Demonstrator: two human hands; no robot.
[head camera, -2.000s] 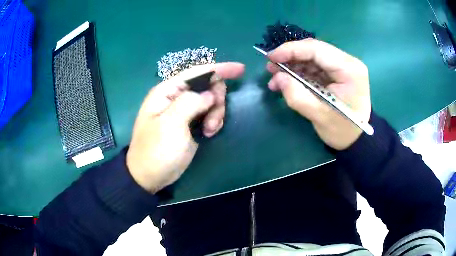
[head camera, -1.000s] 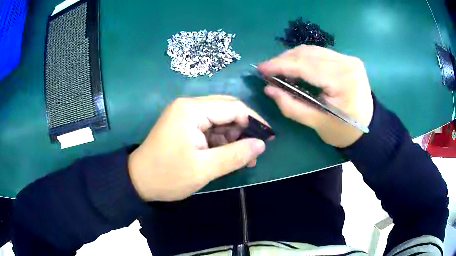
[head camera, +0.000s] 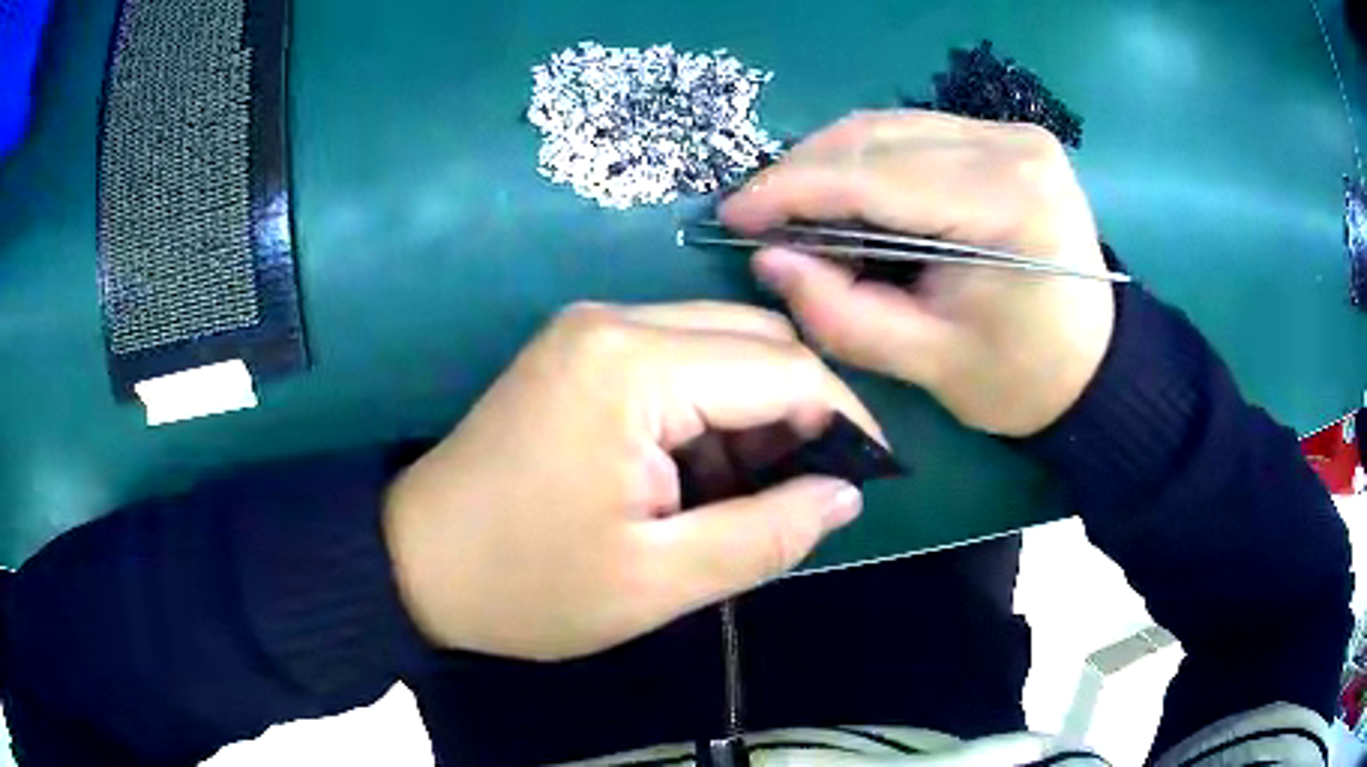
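Observation:
My left hand (head camera: 622, 472) holds a small black workpiece (head camera: 849, 448) between thumb and fingers, low over the mat near the table's front edge. My right hand (head camera: 937, 270) holds silver tweezers (head camera: 1034, 262), points to the left. A tiny pale bit (head camera: 682, 237) shows at the tips; whether it is gripped is hard to tell. The tips are just below the pile of small silver-white parts (head camera: 645, 123). A pile of small black parts (head camera: 1005, 93) lies behind my right hand, partly covered by it.
A long black-edged sheet with dense grey rows (head camera: 183, 180) and a white tape tab (head camera: 197, 393) lies at left. A blue basket (head camera: 18, 68) is cut off at the upper left. A dark item (head camera: 1355, 240) sits at the right table edge. The green table (head camera: 405, 300) curves in front of me.
The view has shifted, so the piles and sheet sit differently. The tweezers have turned nearly level, with their points nearer the silver-white pile. My left hand has moved right and lower with the black workpiece.

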